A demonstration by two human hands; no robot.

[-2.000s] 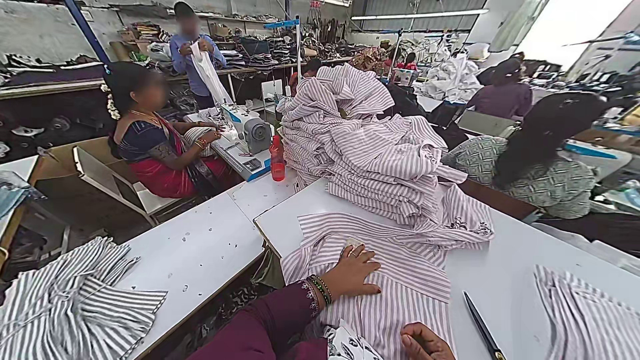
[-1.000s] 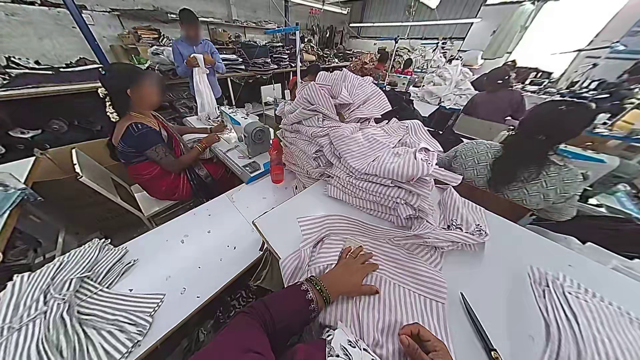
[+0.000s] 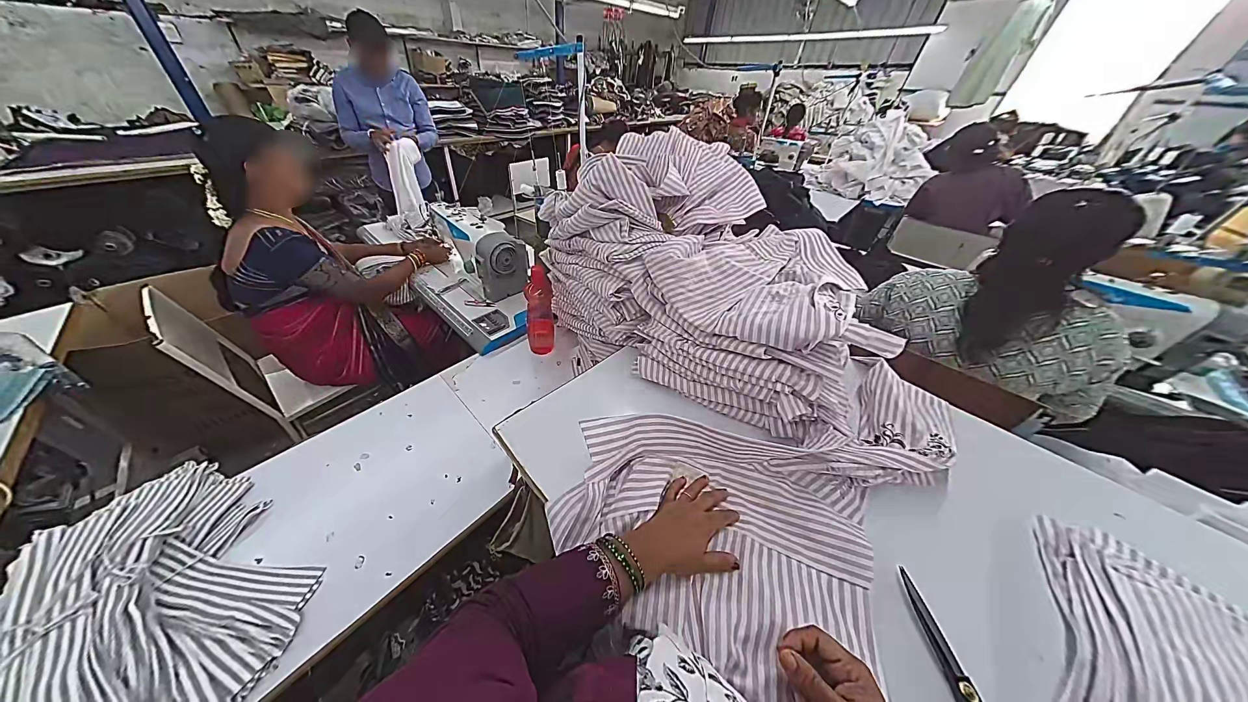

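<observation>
A striped garment (image 3: 780,575) lies spread on the white table at the centre. My left hand (image 3: 687,531) rests flat on it with the fingers apart, bangles at the wrist. Lower down, at the bottom edge, my right hand (image 3: 827,665) has its fingers curled over the cloth; whether it pinches any fabric is hidden. Right of the garment lies a pair of dark scissors (image 3: 936,634). A tall heap of striped garments (image 3: 721,283) stands just beyond, one embroidered part (image 3: 912,424) hanging toward the spread cloth.
Striped cut pieces (image 3: 1136,614) lie at the right edge, and a bundle of striped cloth (image 3: 146,585) at the lower left. A red bottle (image 3: 539,310) stands beside the heap. One person works at a sewing machine (image 3: 487,255); another stands behind, and others sit at the right.
The standing person at the back has lowered the white cloth. My hands have stayed in about the same place on the striped garment.
</observation>
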